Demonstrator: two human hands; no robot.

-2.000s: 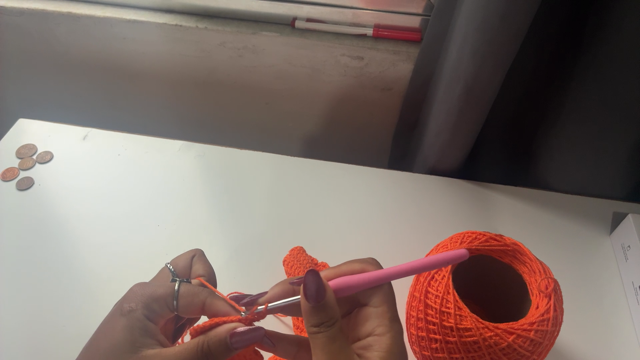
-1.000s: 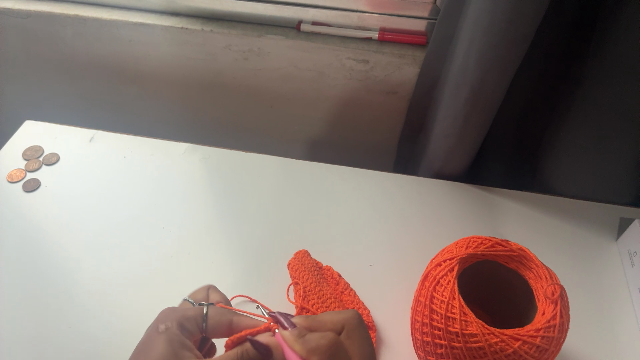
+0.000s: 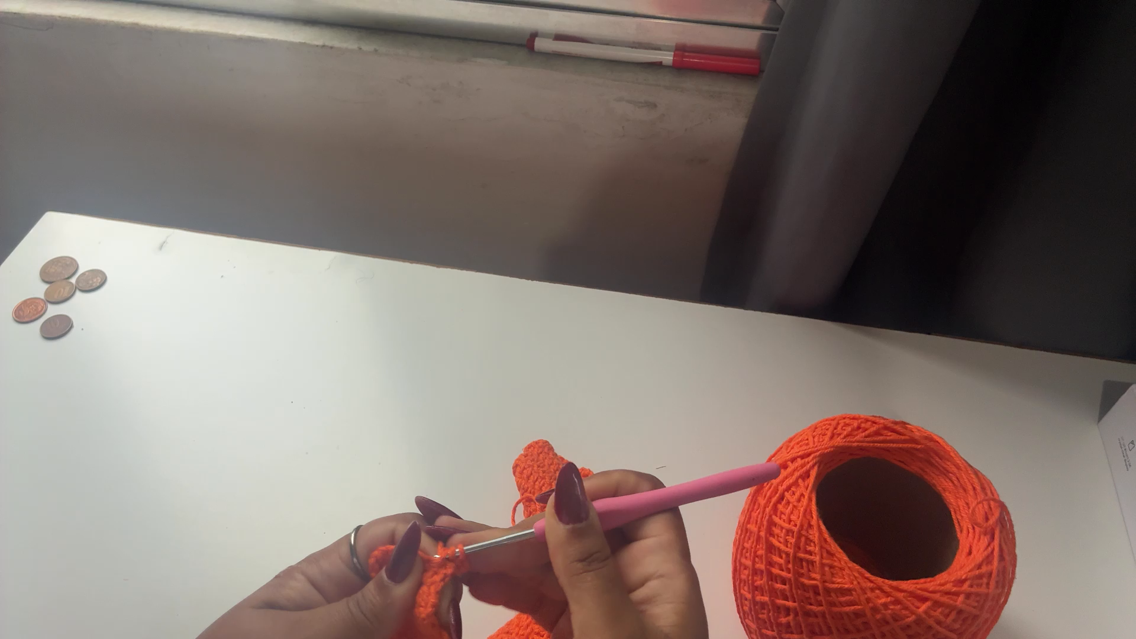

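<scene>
Between the thumb and fingers of my right hand point(image 3: 612, 568) is a crochet hook with a pink handle point(image 3: 683, 493); its metal shaft points left into the orange crocheted piece point(image 3: 435, 590). My left hand point(image 3: 346, 577), with a ring on one finger, pinches that piece at the hook's tip. Another part of orange crochet point(image 3: 539, 469) shows on the table behind my right hand; whether it joins the held part is hidden. Right of my hands stands a large ball of orange yarn point(image 3: 763, 550) with a hollow centre, near the handle's end in view.
Several coins point(image 3: 59, 291) lie at the left end of the white table point(image 3: 355, 373). A white box point(image 3: 1123, 453) is at the right edge. Beyond the table, a red and white marker point(image 3: 639, 55) rests on a ledge beside a dark curtain point(image 3: 825, 160).
The hook's handle has swung from pointing down toward me to pointing right and up. My right hand has turned and now covers more of the crochet on the table.
</scene>
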